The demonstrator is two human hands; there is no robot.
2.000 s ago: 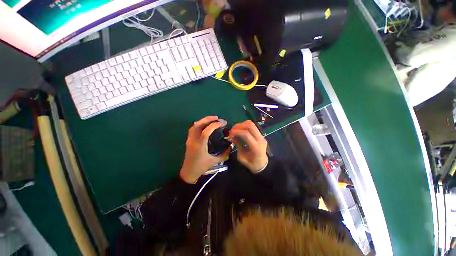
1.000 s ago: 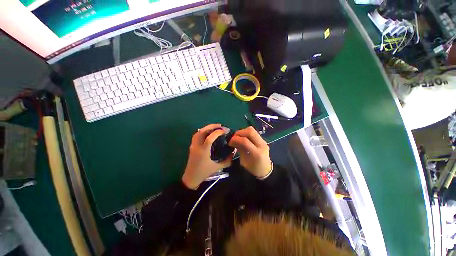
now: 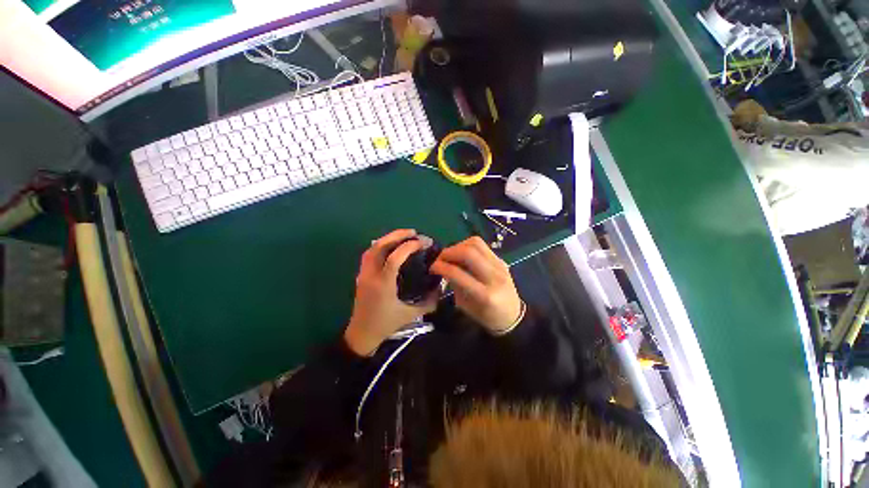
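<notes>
A black ball-shaped camera head (image 3: 416, 277) is held above the front edge of the green mat (image 3: 276, 286). My left hand (image 3: 379, 291) wraps around it from the left, thumb below and fingers on top. My right hand (image 3: 479, 284) is at its right side, with the fingertips pinched against it; whether they hold a small part is hidden. A white piece (image 3: 412, 331) shows below the ball, and a white cable (image 3: 375, 376) hangs from it over my dark clothing.
A white keyboard (image 3: 286, 148), yellow tape roll (image 3: 464, 157), white mouse (image 3: 534, 192) and thin sticks (image 3: 503, 216) lie beyond my hands. A large black device (image 3: 581, 81) and a monitor (image 3: 143, 33) stand behind. A person's pale sleeve (image 3: 810, 176) is across the green line (image 3: 705, 248).
My left hand keeps its hold on the black ball. My right fingers have shifted slightly against its right side. The view has moved a little.
</notes>
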